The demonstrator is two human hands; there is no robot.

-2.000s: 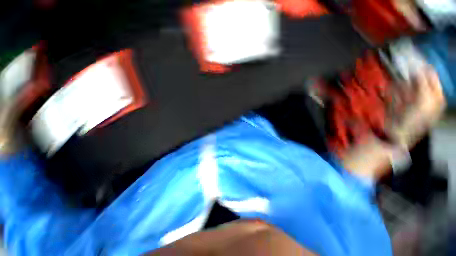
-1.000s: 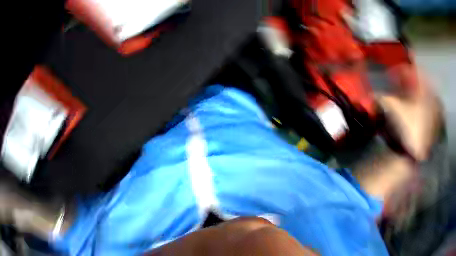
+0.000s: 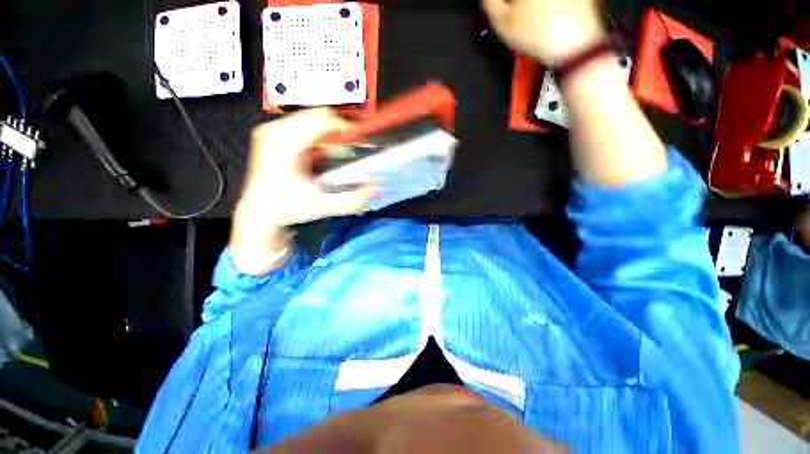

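Observation:
My left hand (image 3: 289, 182) grips a small white box (image 3: 400, 168) together with a red separator (image 3: 417, 106), tilted and blurred, above the mat's front edge. My right hand (image 3: 546, 31) is at the top edge, partly cut off, its fingers blurred; whether it holds anything cannot be told. Under my right forearm lies another white box (image 3: 551, 102) on a red separator (image 3: 524, 93), mostly hidden. A white box (image 3: 313, 55) with dark round feet lies on a red separator (image 3: 372, 53). Another white box (image 3: 199, 49) lies left of it, a thin cable over its corner.
At the right are a black mouse (image 3: 689, 78) on a red pad (image 3: 653, 66) and a red holder (image 3: 739, 133) with a tape roll (image 3: 787, 117). At the left are a dark cable (image 3: 102, 151) and a white connector block (image 3: 19, 139) with blue cables. Another person's blue sleeve (image 3: 777, 293) shows at right.
The view has swung from the tote side back to the bench. My left hand now holds a box and separator above the mat. My right hand has moved from the far right to the top.

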